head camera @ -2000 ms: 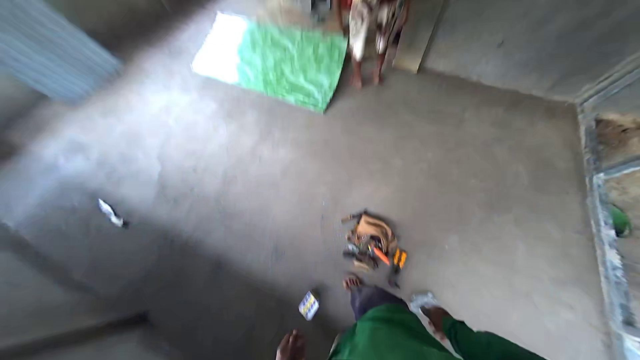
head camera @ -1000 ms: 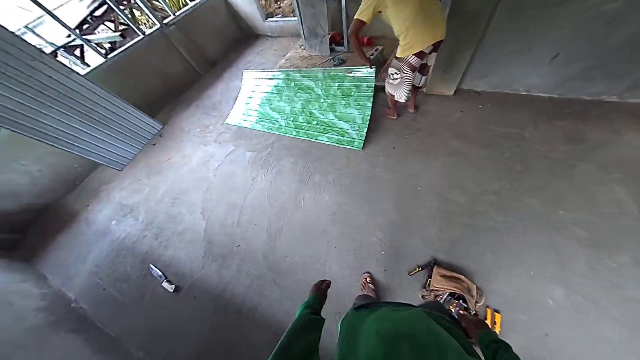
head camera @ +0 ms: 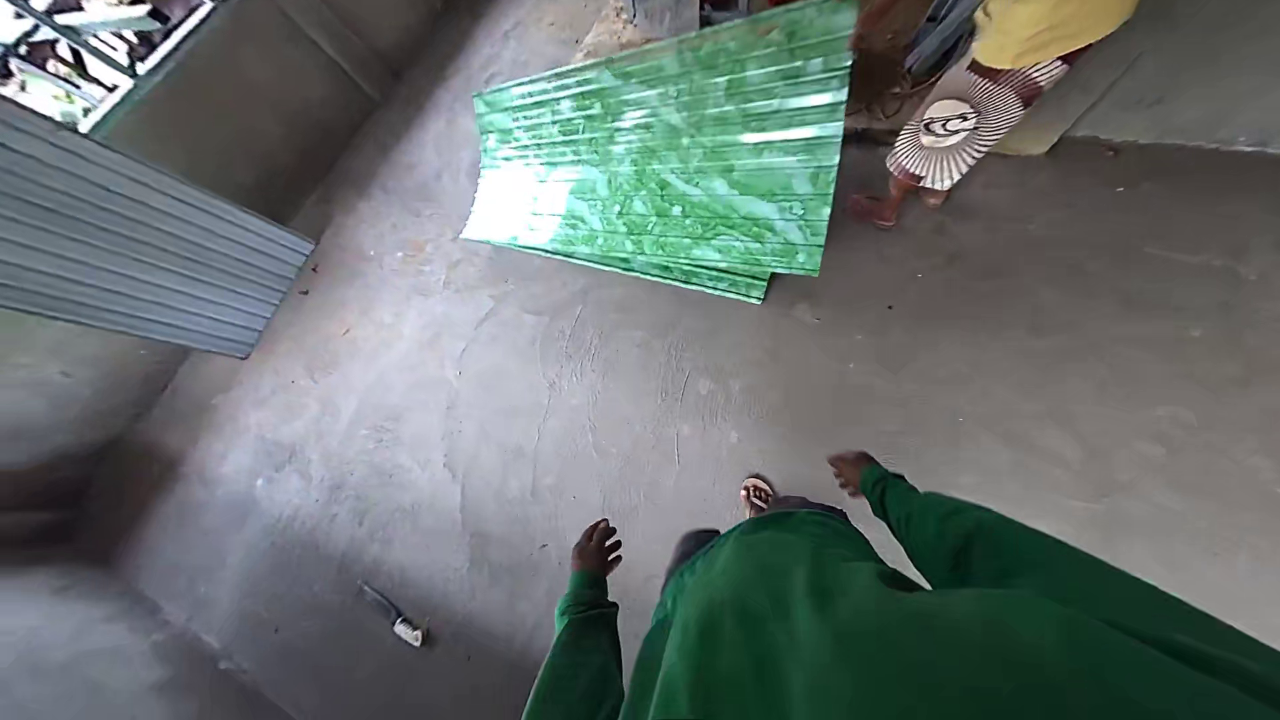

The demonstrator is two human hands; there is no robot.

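My left hand (head camera: 597, 548), its fingers slightly apart, hangs over the bare floor with nothing in it. To the right, past my sandalled foot (head camera: 757, 493), my right hand (head camera: 850, 472) is held out from its green sleeve; it is blurred, and no object shows in it. Ahead, a corrugated sheet with a glossy green marbled face (head camera: 660, 170) is tilted, one end raised, near the other person. A small object with a dark, narrow part and a white end (head camera: 408, 630), too unclear to name, lies on the floor to the left of my left hand.
Another person in a yellow top and patterned cloth (head camera: 950, 125) stands at the green sheet's right end. Grey corrugated sheets (head camera: 140, 230) jut out at the left, beside a concrete wall (head camera: 240, 110) with a window opening. Smooth grey concrete floor (head camera: 640, 400) lies between.
The green sheet, flat on the floor earlier, now has its right end raised. I have moved closer to it. The tool bag seen by my feet before is out of view. The other person has straightened somewhat.
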